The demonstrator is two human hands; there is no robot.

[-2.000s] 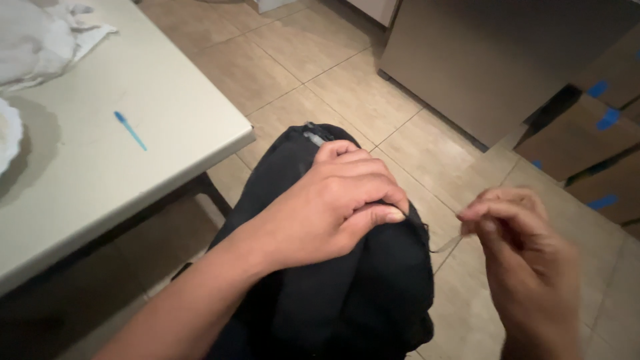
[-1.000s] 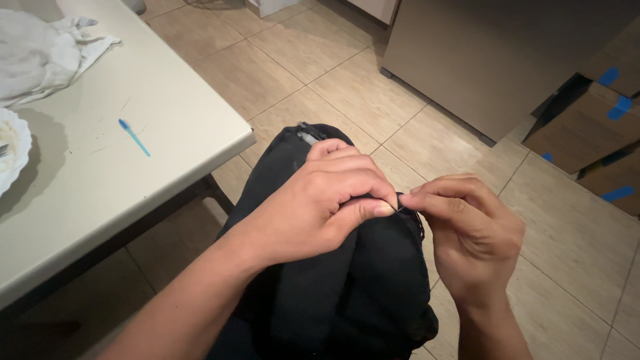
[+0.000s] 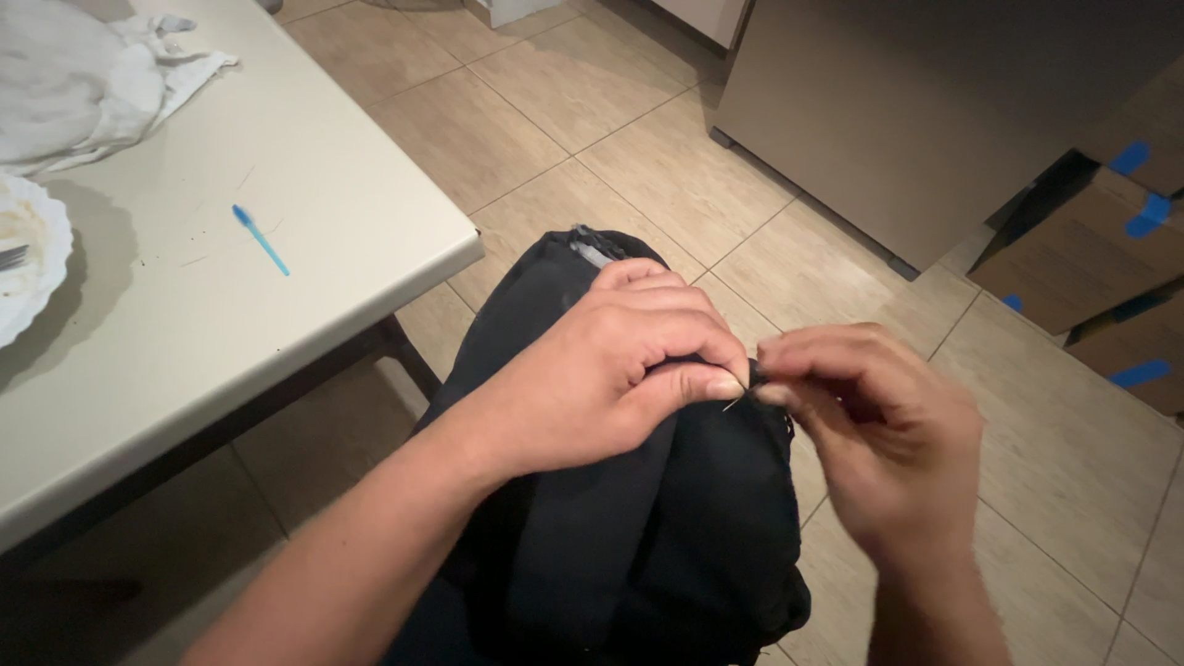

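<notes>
Black fabric [image 3: 592, 518], bulky and draped, lies below my hands. My left hand [image 3: 638, 361] pinches its upper right edge between thumb and index finger. A thin needle [image 3: 732, 405] pokes out just under the left thumb tip; most of it is hidden. Close against those fingertips, my right hand [image 3: 879, 425] pinches the same edge with thumb and index finger. Whether it also grips the needle or a thread cannot be told. A pale strip [image 3: 590, 253] shows at the top of the fabric.
A white table [image 3: 370, 213] stands at the left, bearing a blue pen-like stick [image 3: 262, 242], a crumpled white cloth [image 3: 83, 83] and a soiled white plate [image 3: 46, 250] with a fork [image 3: 13, 257]. Cardboard boxes [image 3: 1064, 259] with blue tape stand at the right, beside a large grey panel [image 3: 888, 111].
My right hand was apart from the left two seconds ago, with a thread-like strand near its fingers; it has come left to the fabric edge. The left hand keeps its pinch.
</notes>
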